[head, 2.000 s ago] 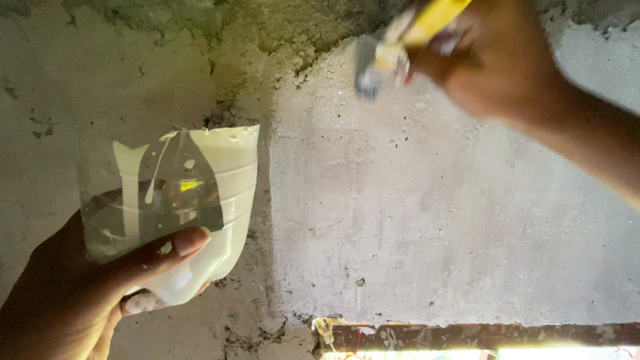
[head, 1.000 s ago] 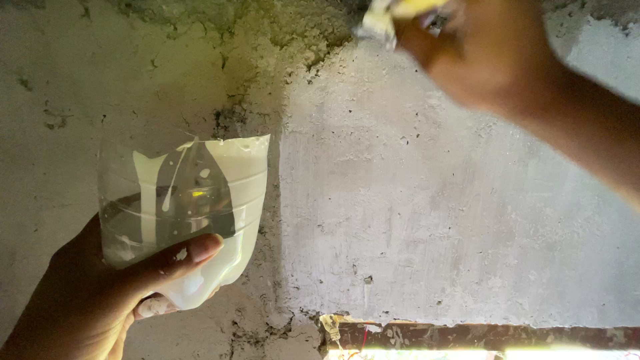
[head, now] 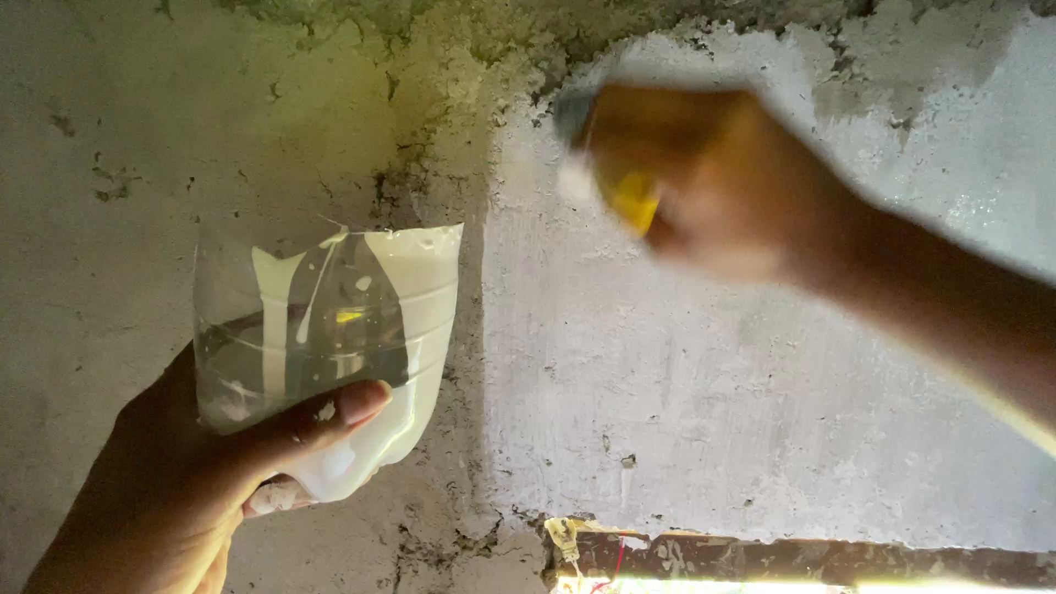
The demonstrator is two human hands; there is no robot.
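My left hand (head: 190, 462) holds a cut-off clear plastic bottle (head: 330, 330) at the lower left, its thumb across the front. White paint coats part of the bottle's inside and lies at its base; specks of it mark my thumb. My right hand (head: 701, 173), blurred, is closed on a paintbrush with a yellow handle (head: 635, 202). The brush's grey head (head: 571, 115) is at or near the upper left edge of the whitened wall area (head: 660, 371); contact cannot be told.
Rough grey plaster (head: 107, 247) covers the wall on the left, with a cracked vertical strip beside the whitened part. Crumbly bare plaster (head: 511, 33) runs along the top. At the lower right, a worn brown beam (head: 792, 561) borders a bright opening, with a red wire (head: 619, 554) near its left end.
My right hand has come down from the top edge of the view with the brush, its wrist now turned differently. My left hand still holds the bottle.
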